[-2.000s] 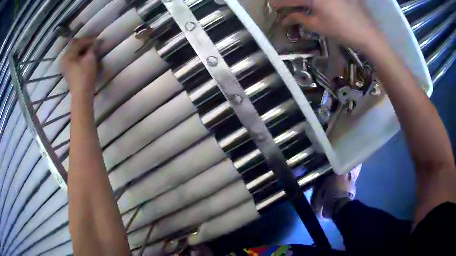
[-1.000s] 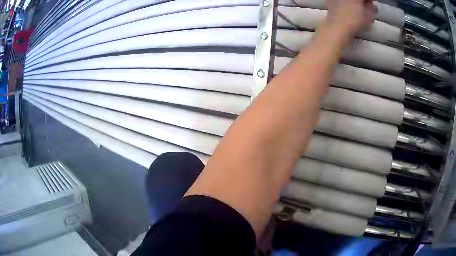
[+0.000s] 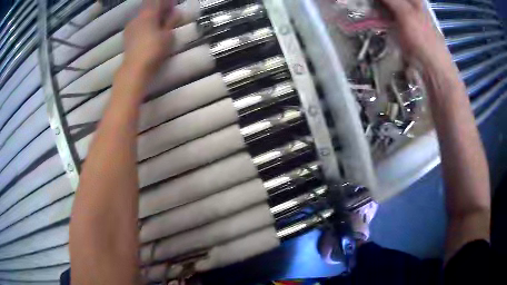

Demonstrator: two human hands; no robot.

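Observation:
White-covered tubes (image 3: 192, 131) lie side by side and end at bare shiny rods (image 3: 272, 119). My left hand (image 3: 149, 33) is at the top edge over the white tubes, near their ends; its fingers are blurred and its grip is unclear. My right hand (image 3: 401, 22) is at the top edge over the white tray (image 3: 408, 167), partly cut off; whether it holds anything is hidden. Small silver metal fittings (image 3: 389, 111) lie mixed in the tray. Something pinkish-red (image 3: 364, 23) shows near my right fingers.
A riveted flat strip (image 3: 303, 83) crosses the shiny rods beside the tray. Another frame bar (image 3: 54, 119) with thin crosswise rods lies across the tubes at left. Small metal pieces (image 3: 183, 268) show at the lower tubes. More rods (image 3: 472, 36) run right; a shoe (image 3: 362, 220) is below.
The view has swung back from the long tube row to the tray, and my right hand is in view again. Compared with two seconds ago, my left hand appears closer to the tube ends.

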